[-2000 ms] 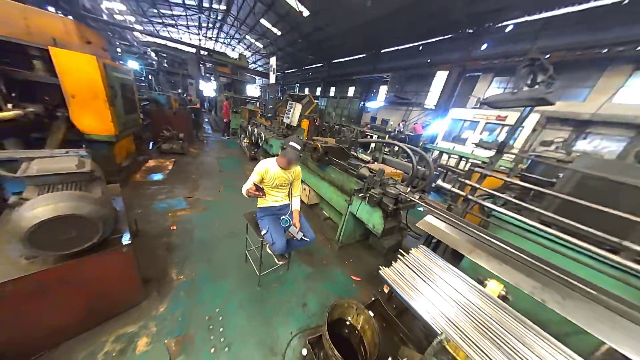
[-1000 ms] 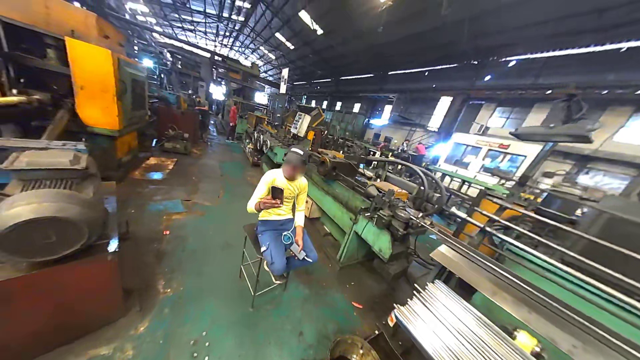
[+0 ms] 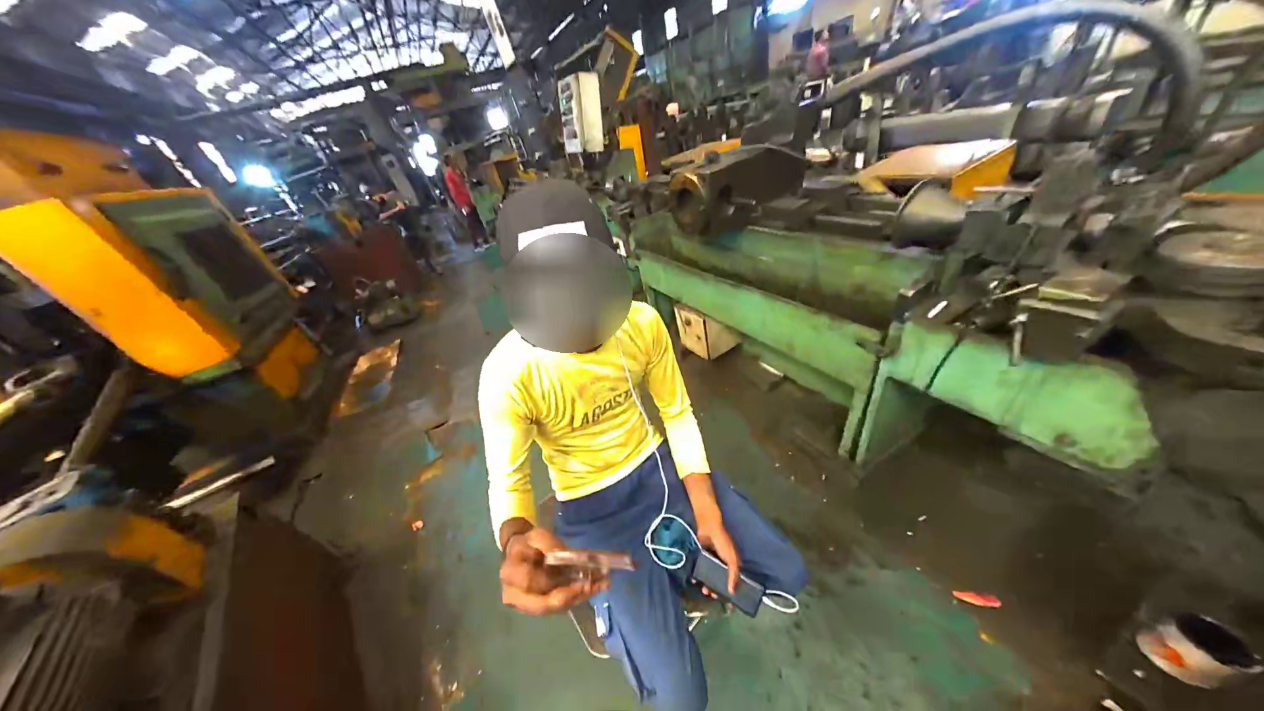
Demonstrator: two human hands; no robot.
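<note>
Neither my left hand nor my right hand shows in the head view. In front of me a person in a yellow long-sleeved shirt point(image 3: 592, 415), blue trousers and a dark cap sits on a stool. One of that person's hands holds out a thin flat object point(image 3: 590, 561), seen nearly edge-on. The other hand rests on a dark rectangular device point(image 3: 728, 583) at the thigh. A white cable point(image 3: 664, 494) runs down the shirt and loops beside the device.
A green lathe-like machine bed point(image 3: 790, 316) stands on the right. On the left are an orange machine housing point(image 3: 109, 286) and a dark red block point(image 3: 286, 612). An open container point(image 3: 1198, 649) sits on the floor at lower right. Other people stand farther back.
The view has come much closer to the seated person, who now holds the flat object outward and lower. The metal bars seen at lower right earlier are out of view.
</note>
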